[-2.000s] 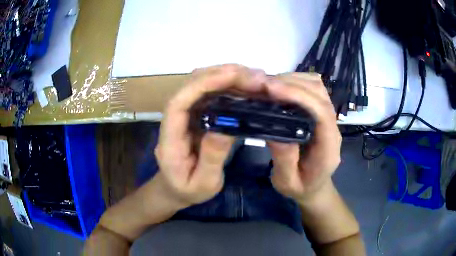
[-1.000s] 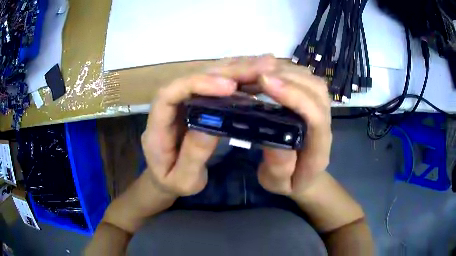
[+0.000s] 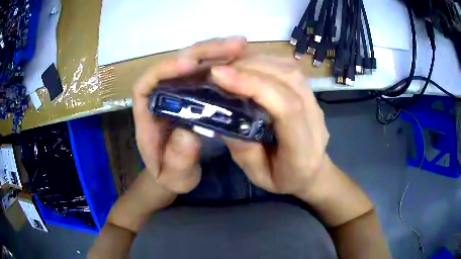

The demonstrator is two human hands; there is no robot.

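Note:
A black power bank housing (image 3: 212, 114) is held above my lap, in front of the bench edge. Its end face points at me and shows a blue port at the left, two smaller slots and a small round bright spot at the right. A small white piece sticks out under its lower edge. My left hand (image 3: 169, 126) grips its left end, thumb below and fingers over the top. My right hand (image 3: 283, 121) grips its right end the same way. The inside of the housing is hidden.
Black charging cables (image 3: 341, 45) lie at the bench's back right. A white sheet (image 3: 202, 25) lies over brown cardboard (image 3: 124, 81). Tangled boards (image 3: 12, 76) are at the far left. A blue crate (image 3: 83, 172) of black parts stands below left. A blue stool (image 3: 437, 136) stands below right.
Both hands have carried the housing left and slightly up. It is tilted more, right end lower. The right fingers have shifted left across its top. The view has also shifted.

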